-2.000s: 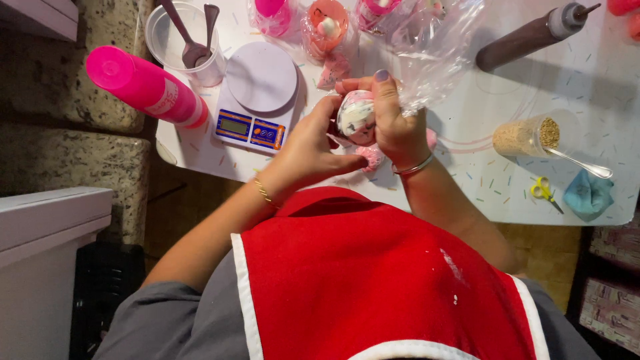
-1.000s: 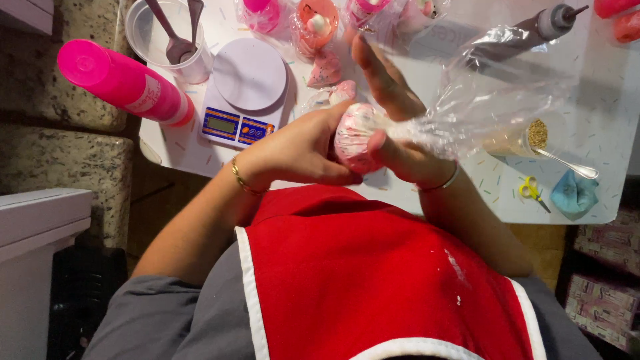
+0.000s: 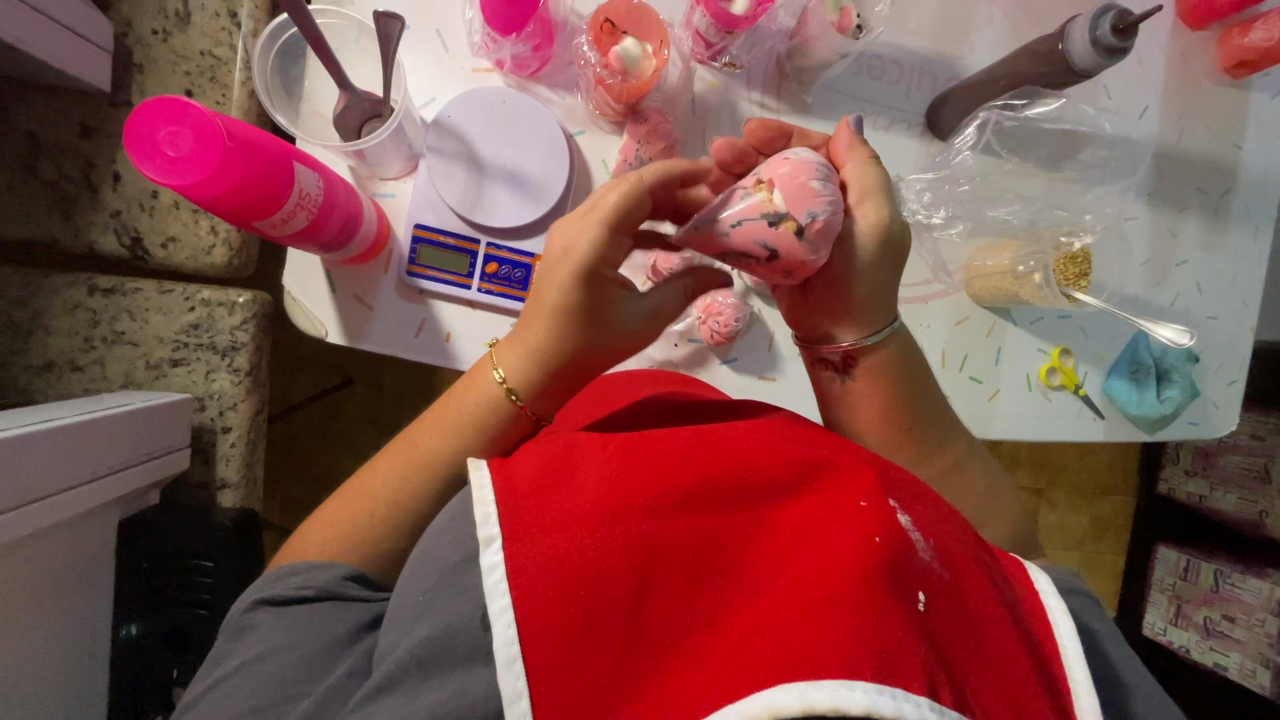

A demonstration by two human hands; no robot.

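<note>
A clear plastic bag filled with a pink mass (image 3: 785, 215), dark and light bits showing in it, rests in my right hand (image 3: 865, 230), whose fingers curl round its far side. The bag's pointed end faces left, toward my left hand (image 3: 615, 260). That hand is beside it with thumb and fingers apart; whether its fingertips touch the bag is hard to tell. Loose clear film (image 3: 1020, 170) spreads to the right behind my right hand. Below the bag lies a small pink piece in plastic (image 3: 720, 318), and another pink bagged piece (image 3: 648, 140) lies above my left hand.
To the left are a digital kitchen scale (image 3: 500, 155), a plastic tub with utensils (image 3: 290, 85) and a pink canister (image 3: 260, 180). Several wrapped cups (image 3: 628, 60) line the back. At right: a squeeze bottle (image 3: 1030, 70), a cup of granules (image 3: 1010, 275), yellow scissors (image 3: 1065, 378) and a blue cloth (image 3: 1150, 385).
The pink-filled bag has turned so its rounded end points up and right. My left hand held it earlier; now my right hand does. The clear film went from above my right hand to behind it.
</note>
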